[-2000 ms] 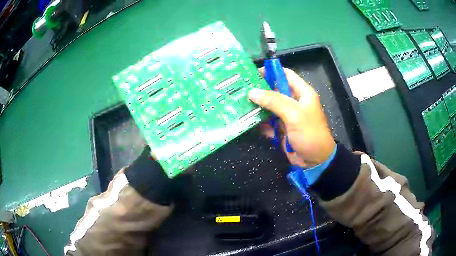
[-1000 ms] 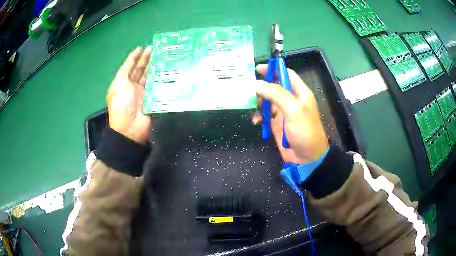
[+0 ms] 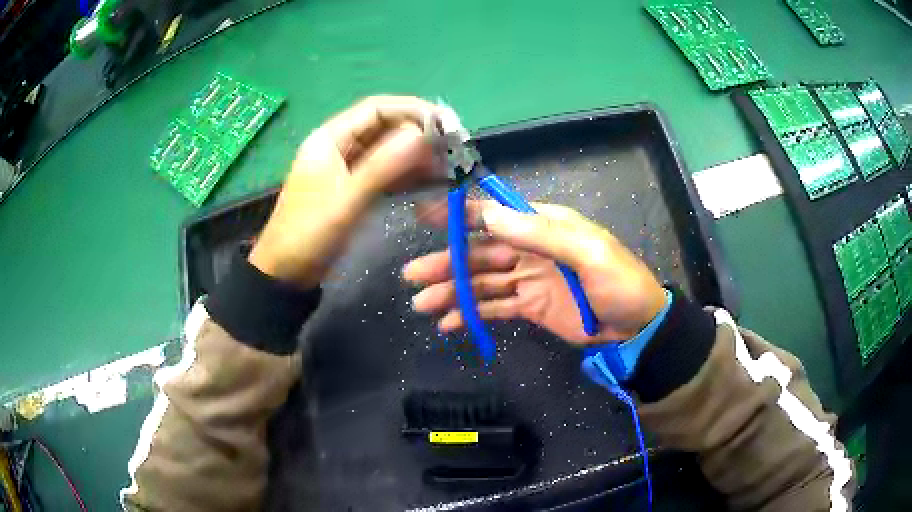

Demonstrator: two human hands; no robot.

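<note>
The blue-handled diagonal cutters point(image 3: 463, 235) are over the black tray point(image 3: 690, 215), jaws up and handles spread. My right hand point(image 3: 565, 265) holds them, one handle under the thumb, the other fingers loosely spread behind the second handle. My left hand point(image 3: 345, 180) is partly blurred, its fingertips at the silver jaws; whether they grip them cannot be told. A green PCB panel point(image 3: 217, 137) lies on the bench mat beyond the tray's left corner. Bright specks are scattered in the tray.
A black brush-like block with a yellow label point(image 3: 453, 437) lies in the tray. More PCB panels point(image 3: 708, 45) lie at upper right, others on a dark sheet point(image 3: 800, 215) at right. A blue cord point(image 3: 640, 440) hangs from my right wrist strap. A green spool point(image 3: 95, 30) stands far left.
The PCB panel has gone from my hands to the mat at left. The cutters have moved left and their handles have spread wider. My left hand has moved right, up to the jaws.
</note>
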